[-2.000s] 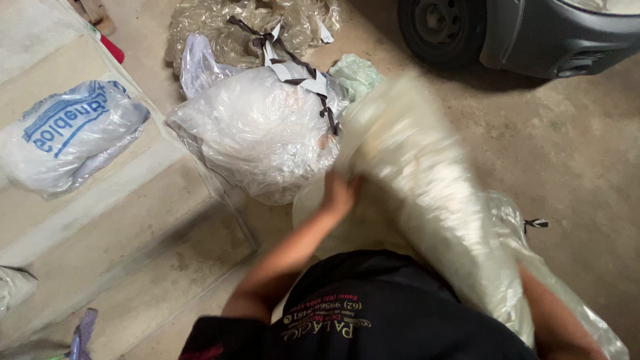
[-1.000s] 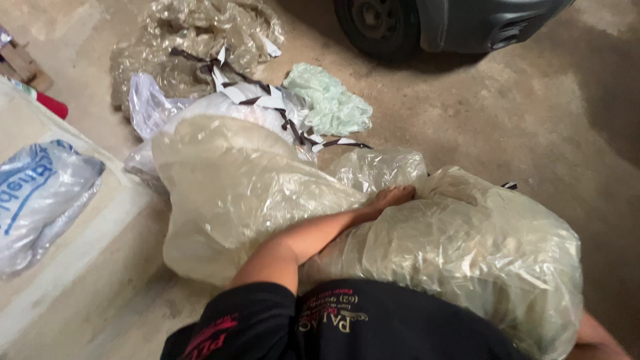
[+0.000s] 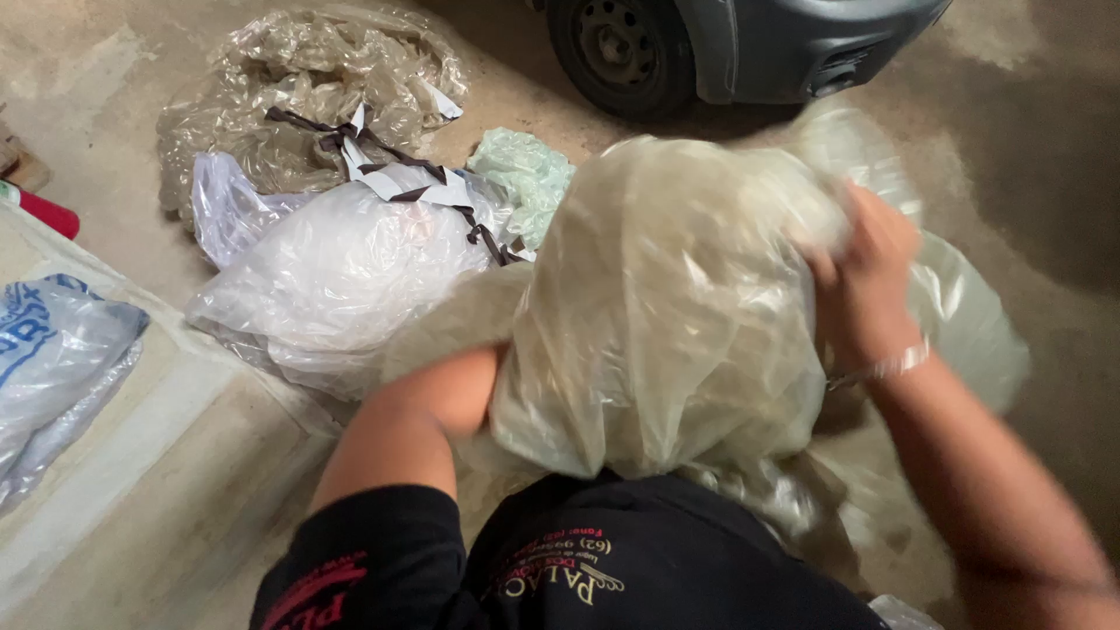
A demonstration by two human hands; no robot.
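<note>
A large bundle of translucent, yellowish plastic sheeting (image 3: 665,306) is bunched up in front of my chest, puffed and creased. My right hand (image 3: 866,262), a bracelet at its wrist, grips the gathered plastic at the bundle's upper right; it is blurred. My left forearm reaches in at the bundle's left side, and the plastic hides my left hand. More of the sheeting hangs to the right of my right hand and below the bundle.
A white plastic bundle (image 3: 350,271) with dark and white strips lies on the floor at left. Behind it are crumpled brownish plastic (image 3: 306,79) and a pale green plastic bag (image 3: 525,175). A car wheel (image 3: 617,48) stands beyond. A printed plastic bag (image 3: 61,359) is at far left.
The plastic, spread wide across my front a second ago, is now bunched higher before me. My right hand has come up into view, gripping it; my left hand has gone out of sight behind the plastic.
</note>
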